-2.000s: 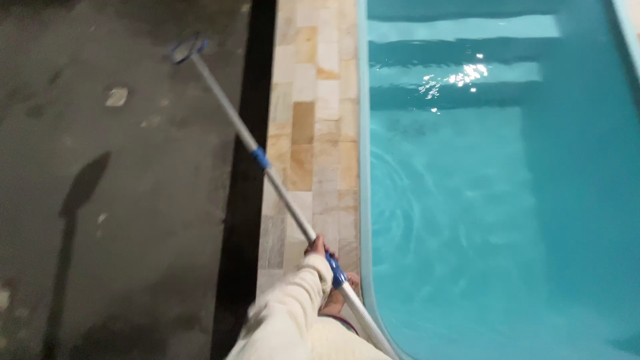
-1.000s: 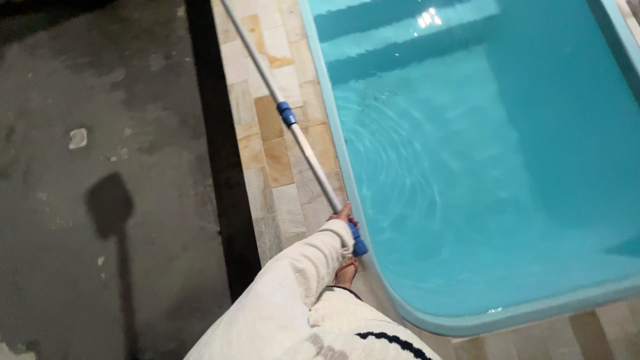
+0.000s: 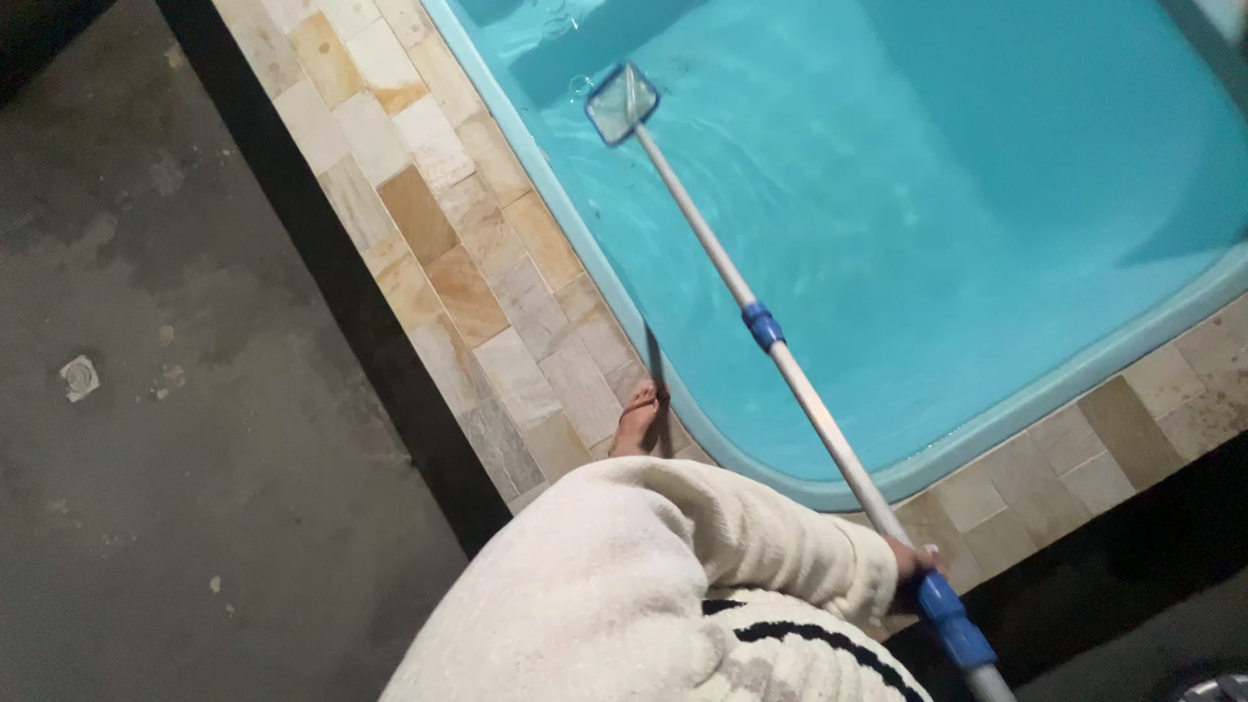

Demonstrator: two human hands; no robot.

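My left hand [image 3: 915, 570] is closed around the light metal telescopic pole of a pool skimmer [image 3: 819, 409], just above a blue plastic collar [image 3: 955, 624]. A second blue collar [image 3: 762, 327] sits midway up the pole. At the far end, the flat mesh net with a blue frame [image 3: 622, 103] is over the pool near its left wall; whether it touches the water I cannot tell. A cream knit sleeve [image 3: 780, 526] covers my left arm. The lower end of the pole leaves the view at the bottom right, and my right hand is out of sight.
The pool [image 3: 829, 224] has a raised light-blue rim [image 3: 721, 444] and a border of beige stone tiles [image 3: 487, 283]. My foot in a flip-flop [image 3: 639, 414] stands on the tiles close to the rim. Beyond a dark edge strip [image 3: 341, 283] lies grey concrete floor [image 3: 195, 390].
Two seconds ago the net was over the concrete on the left; now it is over the pool. My left hand has swung to the right with the pole. The view has turned.
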